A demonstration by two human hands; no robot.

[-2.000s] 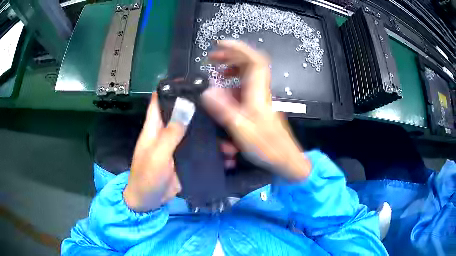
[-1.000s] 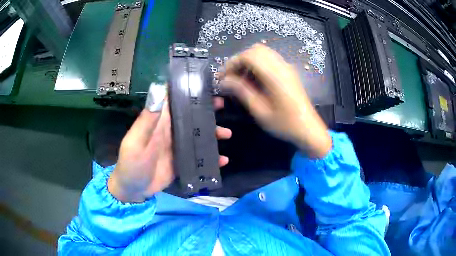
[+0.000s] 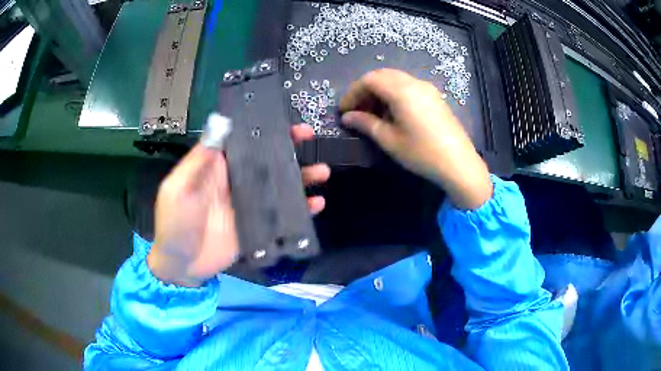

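My left hand (image 3: 196,210) holds a long dark grey plate (image 3: 264,167) from its left side and beneath, with fingertips showing at its right edge. The plate has small holes down its face and shiny spots at both ends. A whitish-silver wrap (image 3: 217,131) covers my left thumb. My right hand (image 3: 413,130) is over the black tray (image 3: 493,109), fingers curled and thumb near the index finger; whether a nut is between them cannot be seen. Many small silver nuts (image 3: 362,27) lie in the tray, with a smaller group (image 3: 312,101) near its left front.
A brownish plate (image 3: 170,72) lies on the green surface (image 3: 112,80) at left. Several dark plates (image 3: 540,87) stand side by side right of the tray. A second black tray (image 3: 638,145) with a yellow label is at far right. Another person's blue sleeve (image 3: 630,297) shows at lower right.
The plate, seen nearly end-on two seconds ago, now shows its long face and has tilted and shifted left since one second ago. My right hand has left the plate for the tray.
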